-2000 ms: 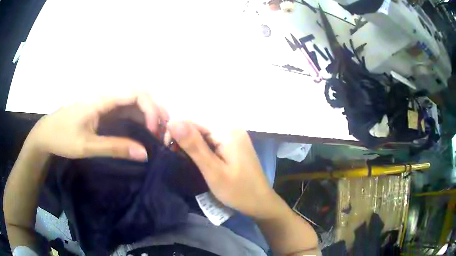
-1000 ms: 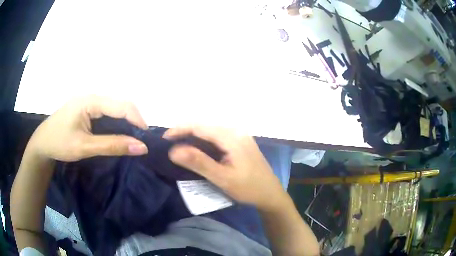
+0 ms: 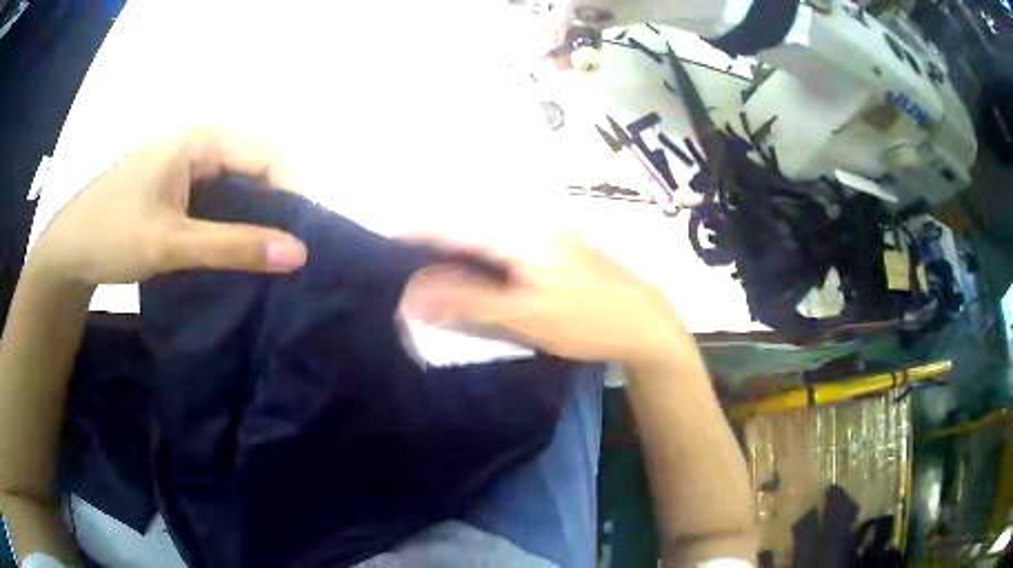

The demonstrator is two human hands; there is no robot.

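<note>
A dark navy garment (image 3: 333,366) hangs from both hands over the front table edge and the lap. My left hand (image 3: 183,227) pinches its upper edge at the left, thumb in front and fingers behind. My right hand (image 3: 533,294), blurred, holds the upper edge at the right, thumb in front. A white label (image 3: 472,346) on the garment shows just below my right thumb and is partly covered by the hand. The fingertips behind the cloth are hidden.
A white table (image 3: 367,100) lies ahead. Pink-handled snips (image 3: 658,172) and short black strips (image 3: 644,128) lie at its right, beside a black fabric heap (image 3: 789,239). A white sewing machine (image 3: 878,111) stands upper right. A yellow-framed cart (image 3: 844,383) is lower right.
The hands have raised the garment and moved apart, so its upper edge is stretched between them above the table edge. The right hand has moved right and now partly covers the label.
</note>
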